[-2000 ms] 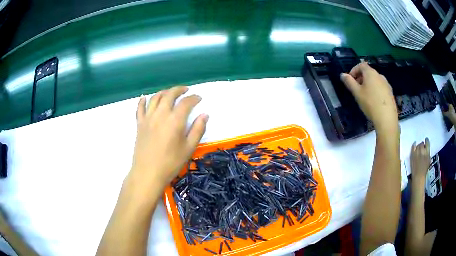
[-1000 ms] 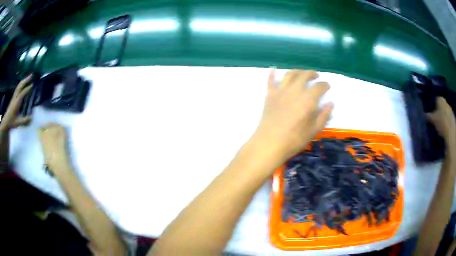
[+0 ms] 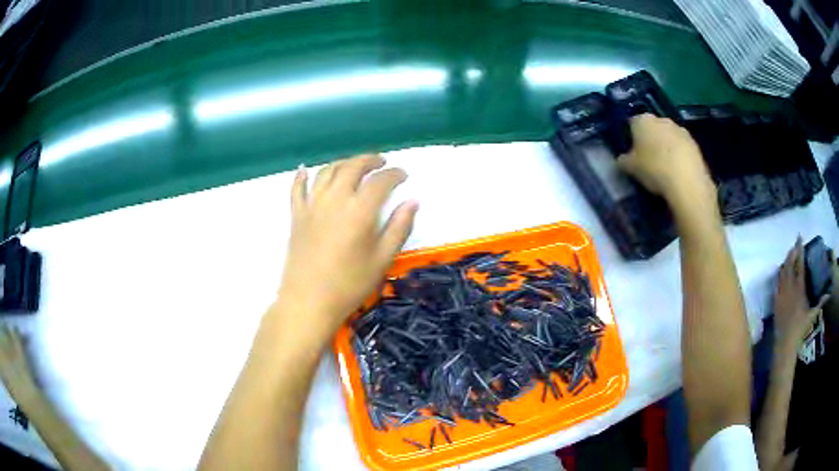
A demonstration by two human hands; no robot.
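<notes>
The orange tray (image 3: 603, 405) lies on the white bench cover and holds a heap of thin black strips (image 3: 469, 340). My left hand (image 3: 340, 235) is spread and empty, palm down over the white cover at the tray's upper left corner. My right hand (image 3: 667, 161) is at the black stack of phone middle frames (image 3: 639, 230) right of the tray. Its fingers are closed around a black frame (image 3: 638, 92) at the stack's top, whose far end is slightly tilted. My palm and fingers hide part of that frame.
More stacked black frames (image 3: 759, 166) stand farther right. A green belt (image 3: 304, 138) runs behind, with one frame (image 3: 22, 189) at far left. Black frames (image 3: 20, 276) lie at the left edge. A person's arm (image 3: 41, 400) is lower left; another person's hands (image 3: 796, 294) hold a black part at right.
The view swung left and came back. My right fingers, pinched over the stack before, now reach around a frame, and its far end has shifted. My left hand stays spread and empty.
</notes>
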